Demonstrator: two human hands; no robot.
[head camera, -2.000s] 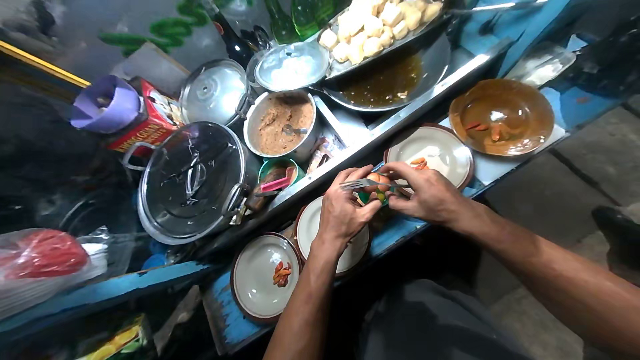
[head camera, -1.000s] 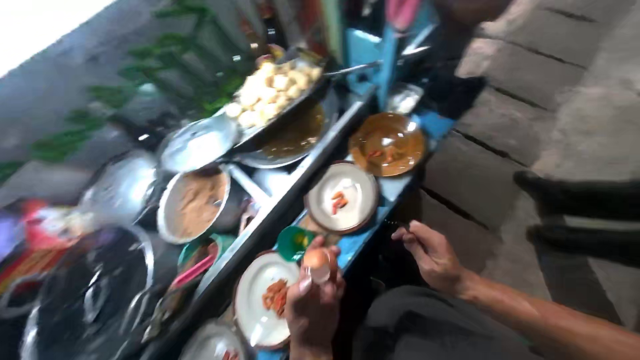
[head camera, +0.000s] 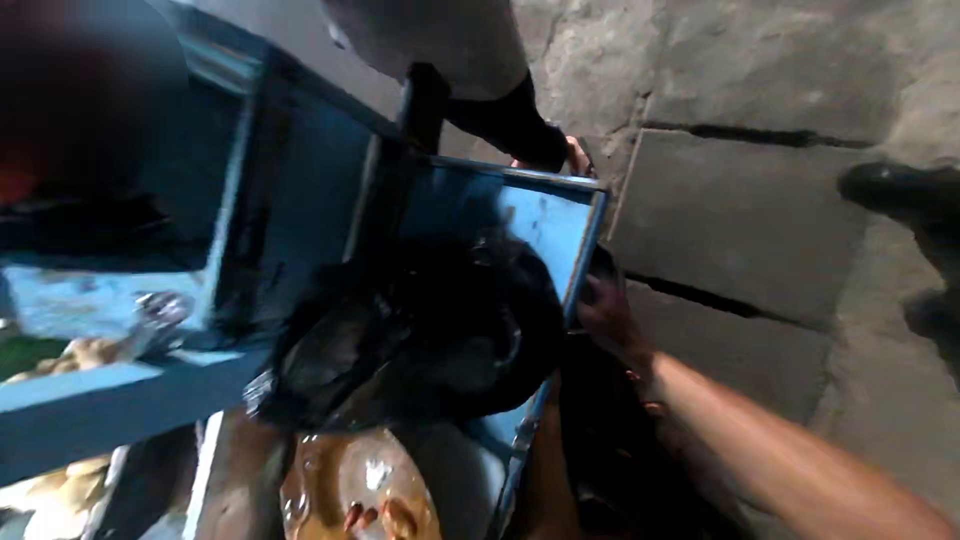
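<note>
My right hand (head camera: 607, 311), blurred, is at the outer edge of the blue wooden shelf (head camera: 546, 225); its finger positions and any hold are unclear. My left forearm shows at the lower middle, beside the shelf edge, but the hand itself is hidden. A black plastic bag (head camera: 457, 330) lies on the shelf to the left of my right hand. Below the bag is an amber glass-like plate (head camera: 319, 480) with small reddish-orange pieces on it.
Blue wooden framing (head camera: 135, 405) of the stall runs along the left. Pale food chunks (head camera: 56, 495) are at the lower left. Another person's dark-clad leg and foot (head camera: 510, 124) are beyond the shelf. Dark footwear (head camera: 900, 187) is at right on the paving slabs (head camera: 750, 202).
The view has swung strongly to the shelf's end. My right hand has moved to the shelf edge. My left hand, seen with an egg a second ago, is out of sight.
</note>
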